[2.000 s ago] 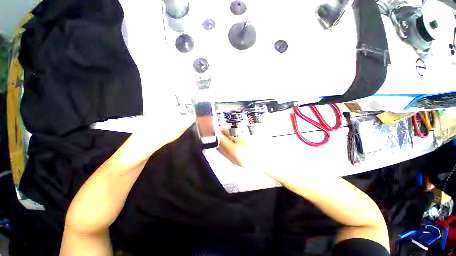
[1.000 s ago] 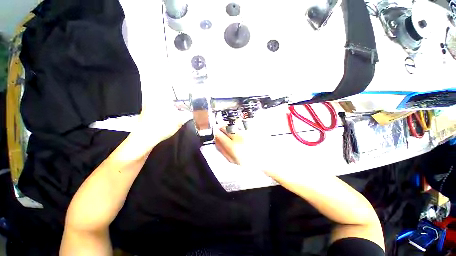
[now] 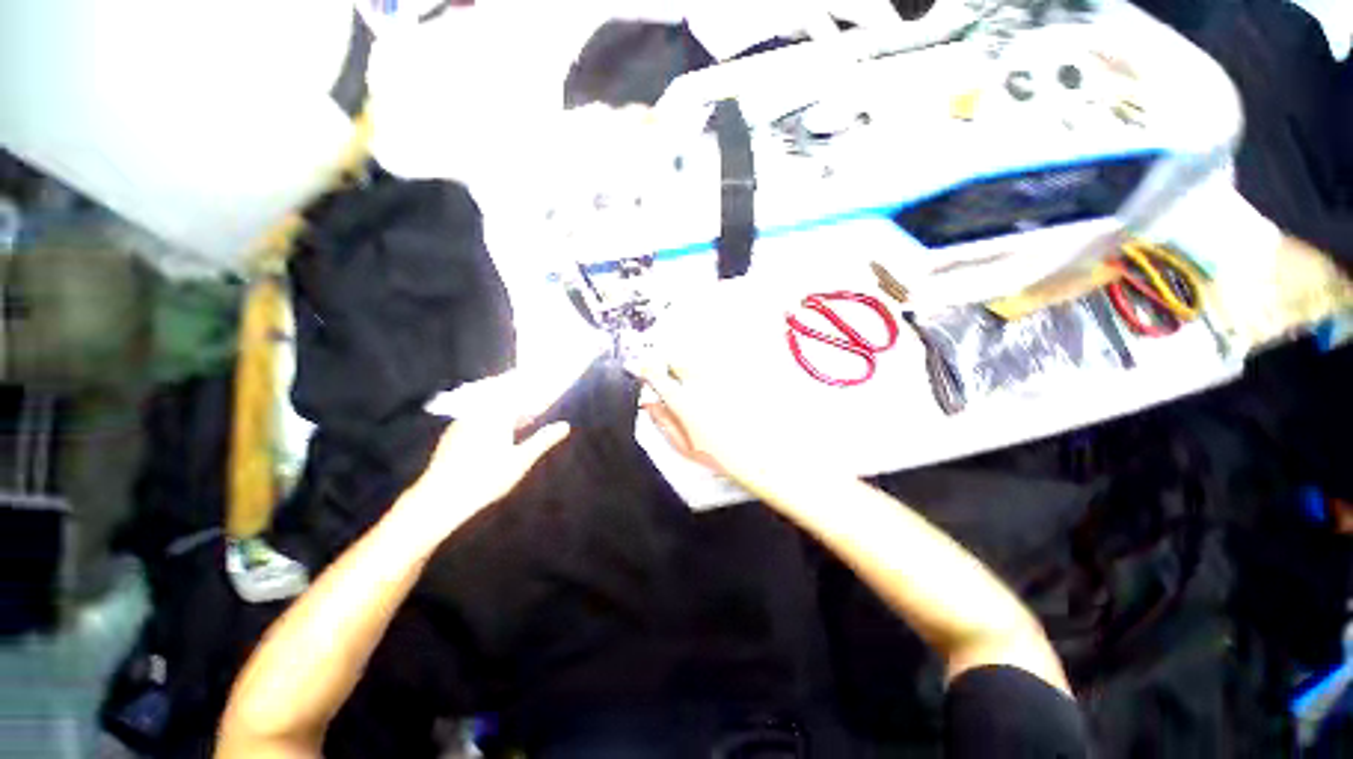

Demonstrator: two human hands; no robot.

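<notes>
Black fabric garment piece [image 3: 594, 512] runs from the needle area down over the lap; black cloth also lies left of the machine. My left hand [image 3: 487, 448] lies at the cloth left of the needle, thumb spread from the fingers. My right hand [image 3: 686, 427] is just below and right of the presser foot area [image 3: 631, 315], fingertips at the cloth's edge; glare hides whether it grips. The white sewing machine head [image 3: 831, 171] has a blue stripe, a black strap [image 3: 735, 186] over it and a dark control panel [image 3: 1031, 205].
Red-handled scissors [image 3: 841, 338] lie right of the needle on the white table [image 3: 905, 430]. Further right are a small brown piece [image 3: 887, 282], a clear plastic bag [image 3: 1039, 356] and red and yellow handled scissors [image 3: 1154, 289]. The yellow taped edge [image 3: 260, 408] is at left.
The head view has shifted and tilted, showing the machine smaller and its control panel. My left hand has drawn back from the needle with its thumb spread. My right hand stays near the needle.
</notes>
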